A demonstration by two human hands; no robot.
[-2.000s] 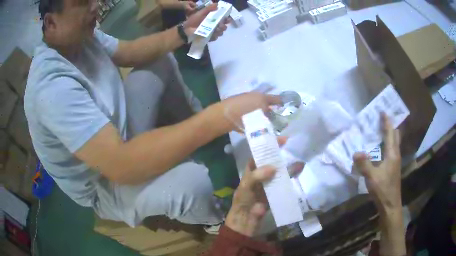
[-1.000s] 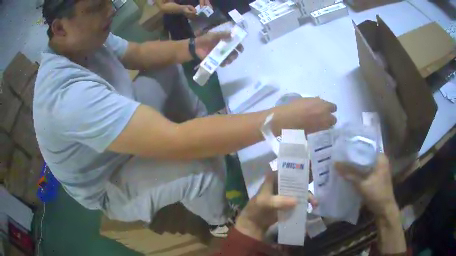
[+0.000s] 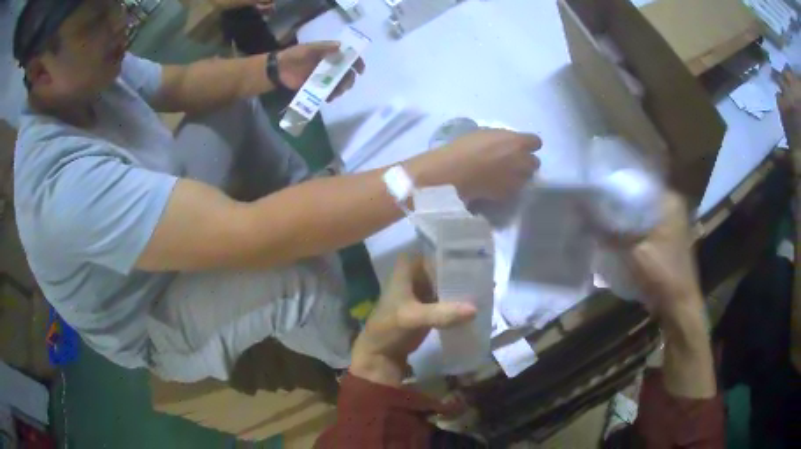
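My left hand (image 3: 408,320) holds a small white retail carton (image 3: 464,294) upright, its top flaps open. My right hand (image 3: 654,250) is blurred by motion and holds a pale, round-ended item in translucent wrapping (image 3: 628,200). A greyish printed leaflet (image 3: 555,235) hangs at its left, between the carton and my right hand; whether my fingers hold it directly cannot be told. The item and the carton are apart.
A seated person (image 3: 97,175) at the left holds another white carton (image 3: 327,81) and reaches across the white table (image 3: 492,66). A brown open box (image 3: 654,96) stands at the right. A tape roll (image 3: 454,131) lies behind the reaching arm. Another person's hand shows at the right edge.
The view has shifted, so the scene sits further left. The carton in my left hand now shows its open top flaps. My right hand still holds the wrapped item, now more blurred.
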